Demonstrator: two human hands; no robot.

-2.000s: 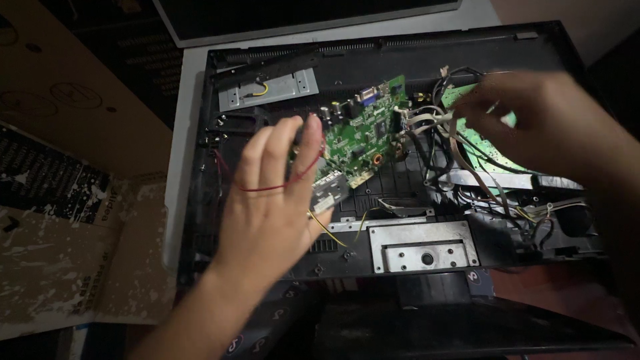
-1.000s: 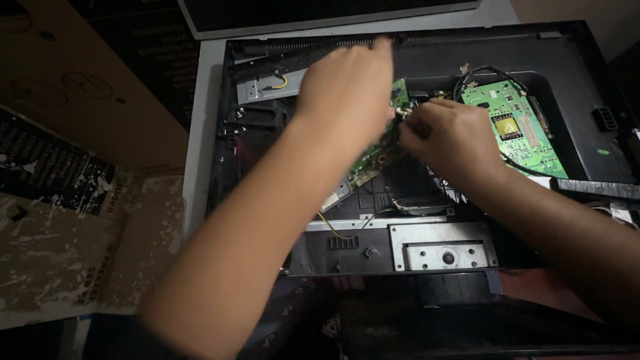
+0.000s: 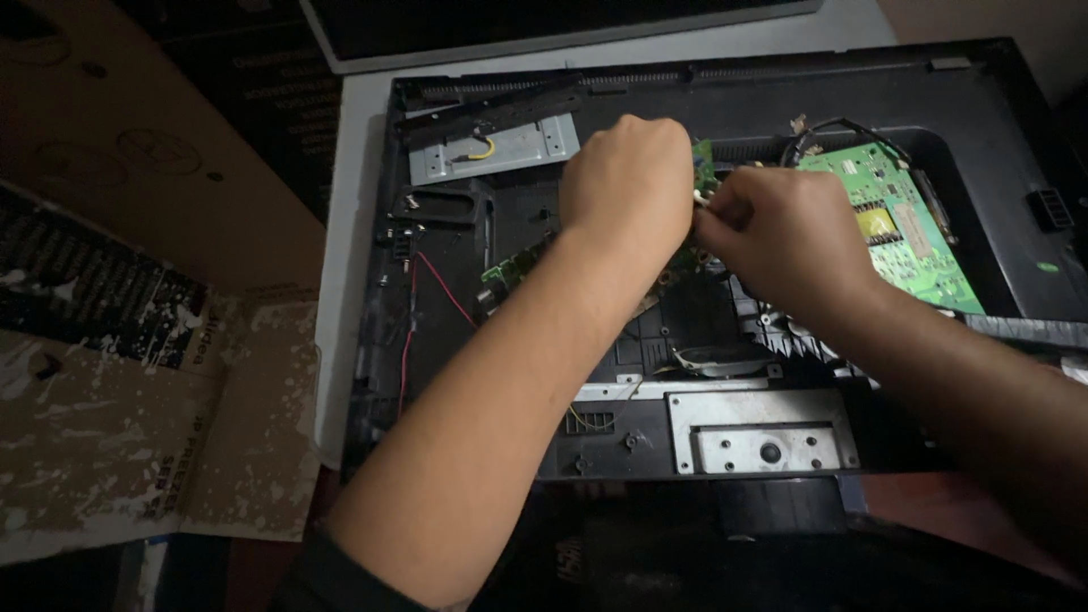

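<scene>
My left hand (image 3: 633, 178) is curled over a green circuit board (image 3: 510, 270), which it mostly covers; its fingertips are hidden, so its grip cannot be made out. Right beside it, my right hand (image 3: 778, 225) pinches a small white cable connector (image 3: 700, 199) at the board's edge. Both hands are above the black plastic back housing (image 3: 850, 93) of a flat-screen set. A second green board with a yellow transformer (image 3: 914, 221) lies right of my right hand. Red wire (image 3: 442, 289) runs out from under my left forearm.
A metal bracket plate (image 3: 765, 433) sits at the housing's near edge, another metal plate (image 3: 510, 151) with a yellow wire at its upper left. Behind is a dark panel (image 3: 544, 34) with a grey frame. Cardboard boxes (image 3: 255, 408) stand at the left.
My left hand has moved from the board's left side to its upper right part. My right hand has moved left from the cables, beside the left. More of the board at the right shows.
</scene>
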